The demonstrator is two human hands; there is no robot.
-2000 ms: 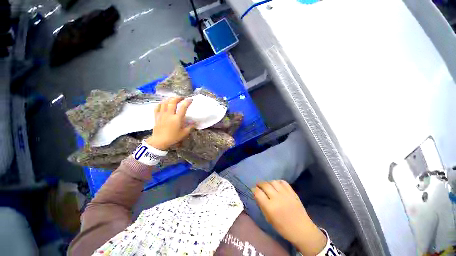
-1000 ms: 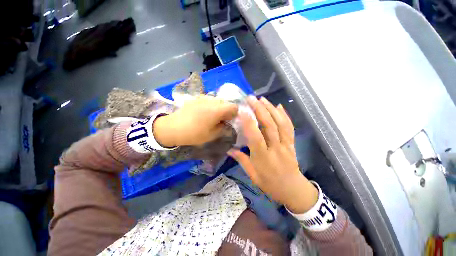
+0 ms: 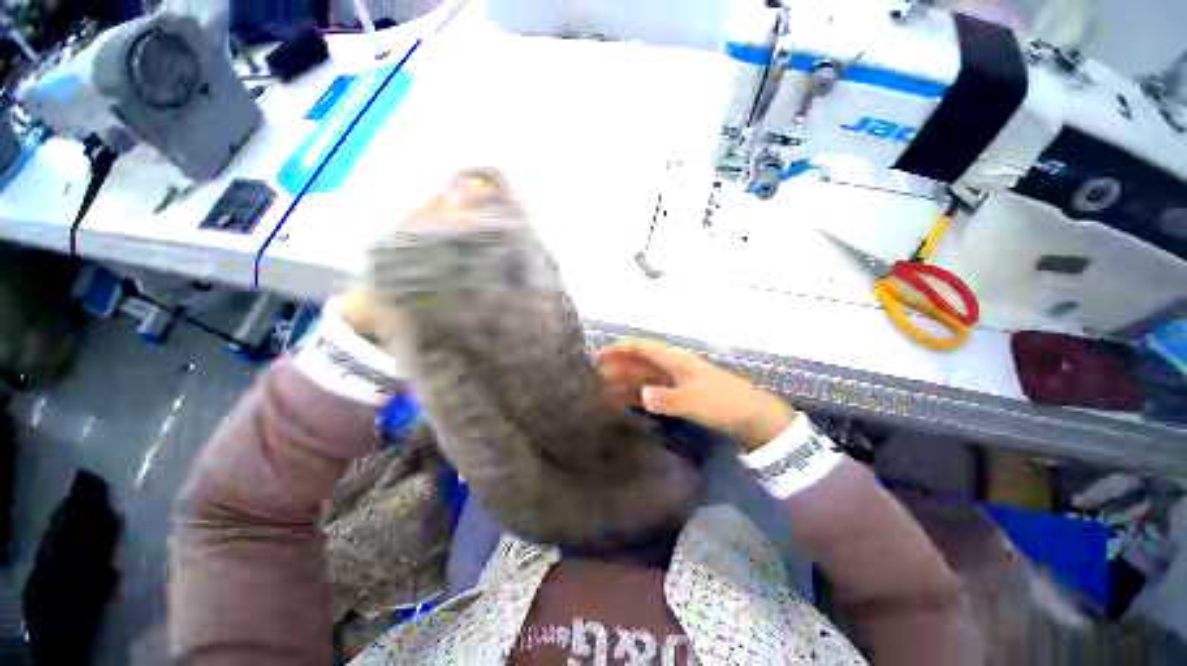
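A grey-brown tweed piece (image 3: 501, 351), long and curved, is held up in front of my chest and is blurred. My left hand (image 3: 361, 316) is at its left edge, mostly hidden behind the fabric, with the piece held in it. My right hand (image 3: 696, 388) is at the right edge of the piece with its fingers bent; the fingertips are partly against the fabric, and I cannot tell whether they grip it. More tweed pieces (image 3: 387, 520) lie low at the left, beside my lap.
The white machine table (image 3: 573, 143) lies ahead. The sewing machine (image 3: 872, 104) stands at the right, with red and yellow scissors (image 3: 927, 302) and a dark red case (image 3: 1075, 371). Another machine head (image 3: 169, 85) is at the left. A blue crate (image 3: 1061, 553) is low right.
The view has swung from the crate to the machine table. A tweed piece is lifted off the pile and held up in front of me. My hands have moved apart, one at each side.
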